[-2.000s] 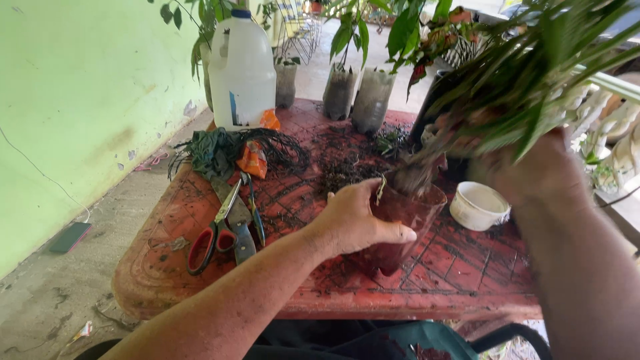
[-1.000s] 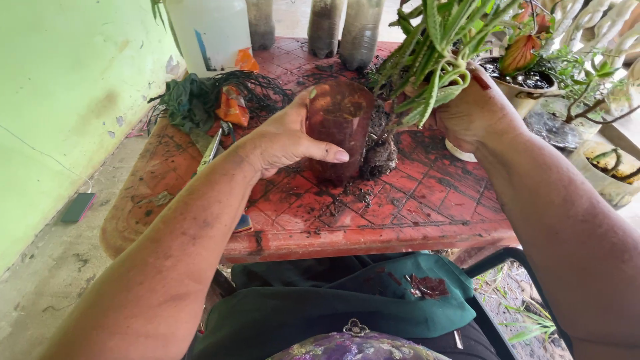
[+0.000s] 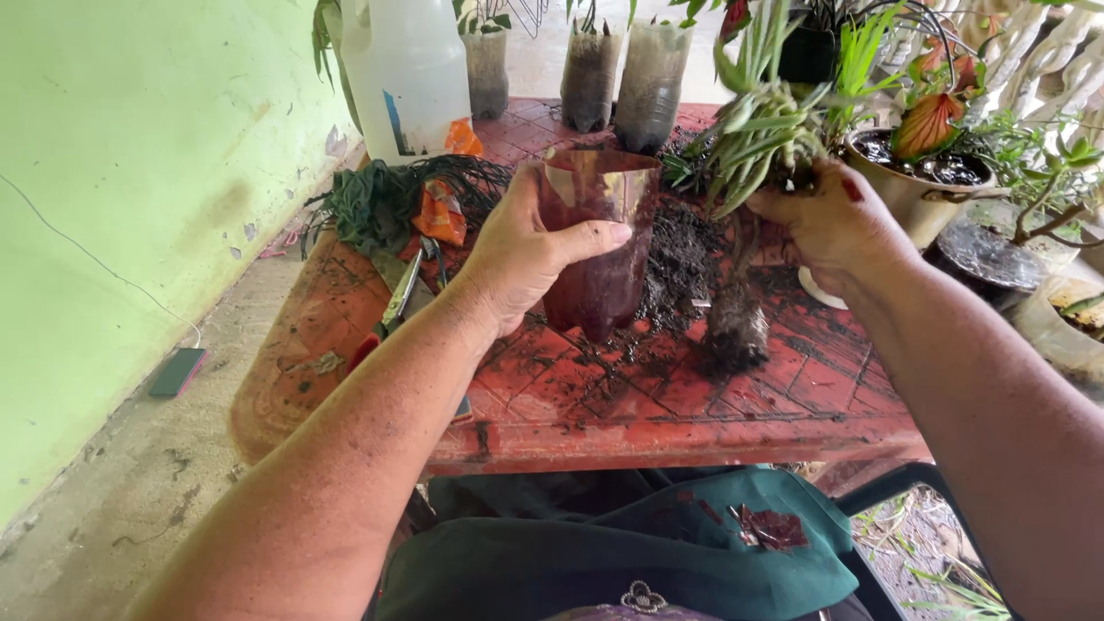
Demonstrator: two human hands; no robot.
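My left hand [image 3: 535, 250] grips a cut-off reddish-brown plastic bottle [image 3: 595, 259], held upright with its open rim up, above the red table [image 3: 552, 388]. To its right, my right hand [image 3: 828, 224] holds a leafy green plant [image 3: 763, 129] near the base of its leaves. The plant's root ball [image 3: 737, 332] hangs down close to the tabletop, apart from the bottle. Dark loose soil [image 3: 681, 259] lies behind and between them. Part of a white bowl [image 3: 819, 289] shows under my right hand. My right fingertips are partly hidden by the plant.
Scissors [image 3: 401, 293], a green net bundle [image 3: 366, 207] and an orange packet [image 3: 442, 211] lie at the left. A white plastic jug [image 3: 405, 78] and several bottle planters [image 3: 655, 86] stand behind. Potted plants [image 3: 918, 190] crowd the right. A phone [image 3: 178, 373] lies on the floor.
The bottle was tilted beside the roots one second ago and is now upright. The plant has moved right, away from it. Two seconds ago the roots were at the bottle's mouth.
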